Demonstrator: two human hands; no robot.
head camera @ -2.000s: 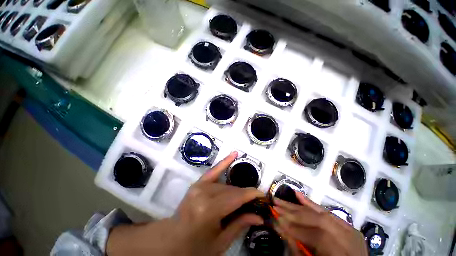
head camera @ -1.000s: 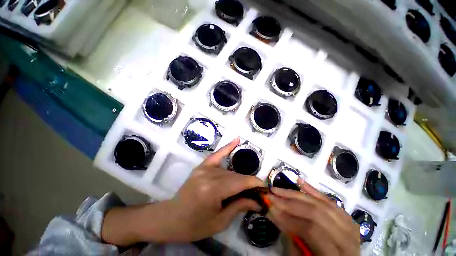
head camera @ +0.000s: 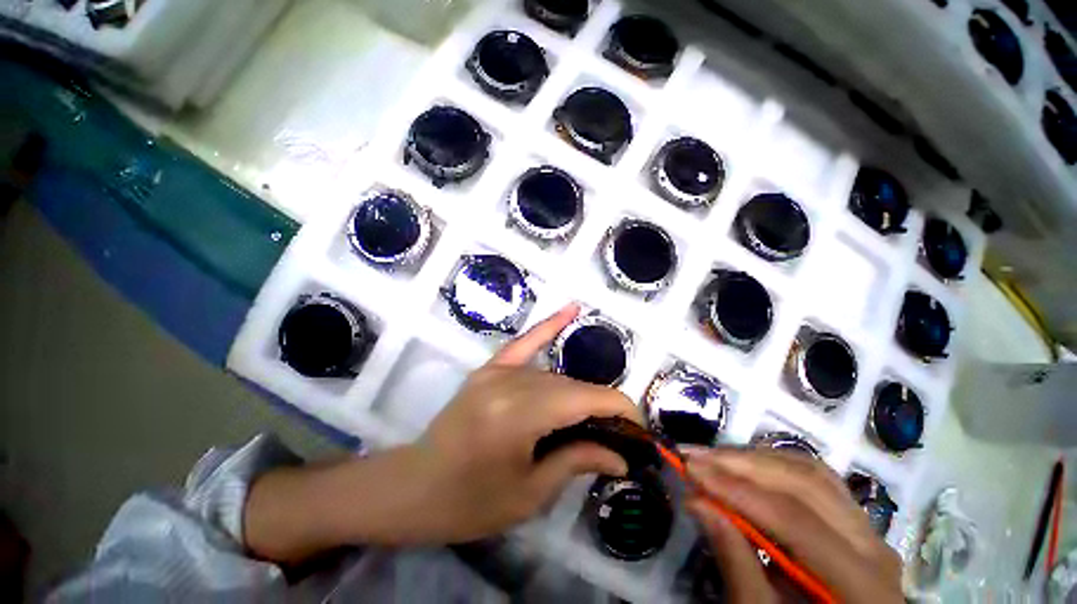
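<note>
A white foam tray [head camera: 396, 395] holds rows of round smartwatch heads. My left hand [head camera: 502, 442] grips a dark watch head [head camera: 596, 439], seen nearly edge-on, between thumb and fingers. Its index finger reaches toward a silver-rimmed watch head in the tray. My right hand [head camera: 785, 507] holds an orange-red stick tool [head camera: 756, 537], its tip end at the right edge of the held watch head. The lower edge of the picture cuts off part of my right hand. Below the held piece, another watch head [head camera: 632, 516] sits in the tray with faint green marks on its face.
Stacked foam trays with watch heads stand at the upper left [head camera: 201, 53] and upper right [head camera: 827, 71]. At the right are a translucent container [head camera: 1022, 404], a crumpled whitish heap [head camera: 945, 549], and thin red [head camera: 1055, 519] and black [head camera: 1043, 519] sticks. A green bench edge [head camera: 154, 177] runs at the left.
My right hand has shifted right and down, and more of the orange-red stick shows. The tray's watch heads appear higher in the picture. My left hand keeps its hold.
</note>
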